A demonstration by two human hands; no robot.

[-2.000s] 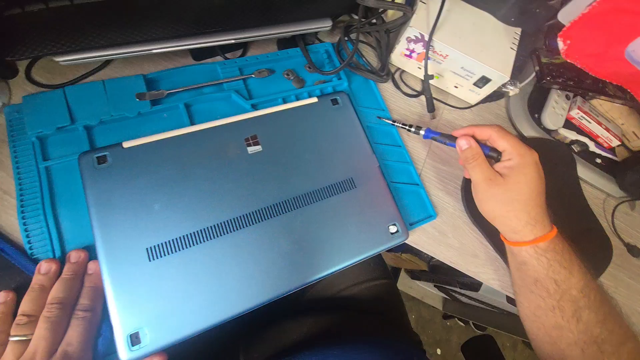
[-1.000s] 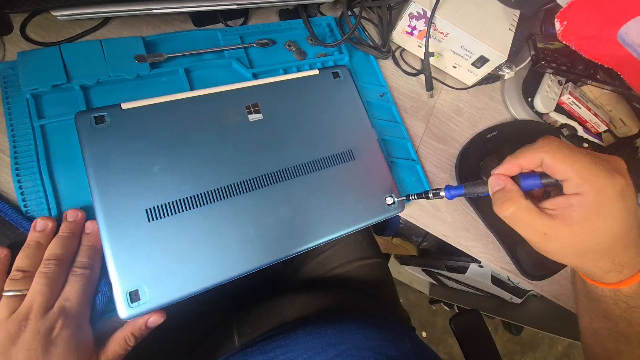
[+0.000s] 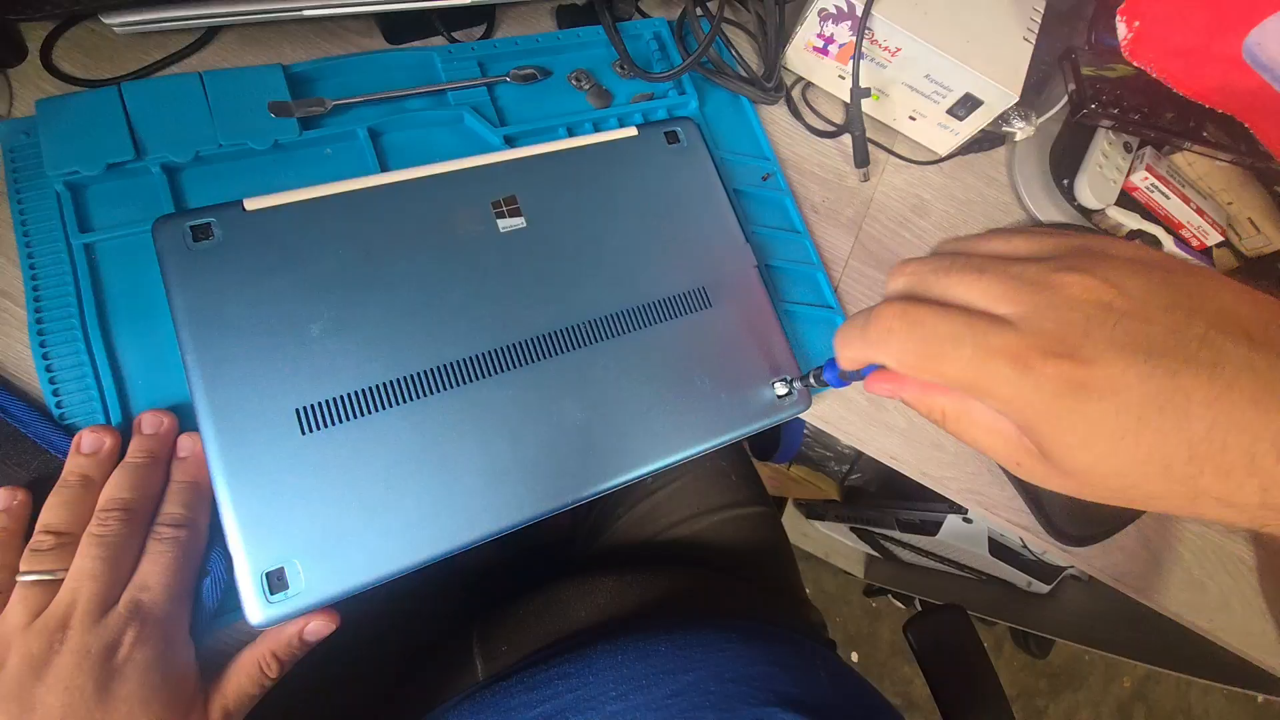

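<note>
A blue laptop (image 3: 480,350) lies bottom side up on a turquoise silicone repair mat (image 3: 110,290), its near edge jutting out over my lap. My right hand (image 3: 1050,350) is closed around a blue-handled screwdriver (image 3: 835,374), most of whose handle is hidden by the fingers. Its tip meets the recess at the laptop's near right corner, where a bright metallic spot (image 3: 782,387) shows. The other three corners have dark square recesses. My left hand (image 3: 110,570), with a ring on one finger, rests spread at the laptop's near left corner, the thumb along the near edge.
On the mat's far side lie a metal spatula tool (image 3: 400,93) and small metal parts (image 3: 590,88). Black cables (image 3: 735,50) and a white voltage regulator (image 3: 910,75) stand behind. A dark mouse pad (image 3: 1075,510) lies beneath my right hand; a remote control (image 3: 1106,165) and small boxes are beyond.
My right hand has brought the screwdriver from right of the mat to the laptop's near right corner, and its grip has shifted closer to the tip. My left hand stays at the near left corner.
</note>
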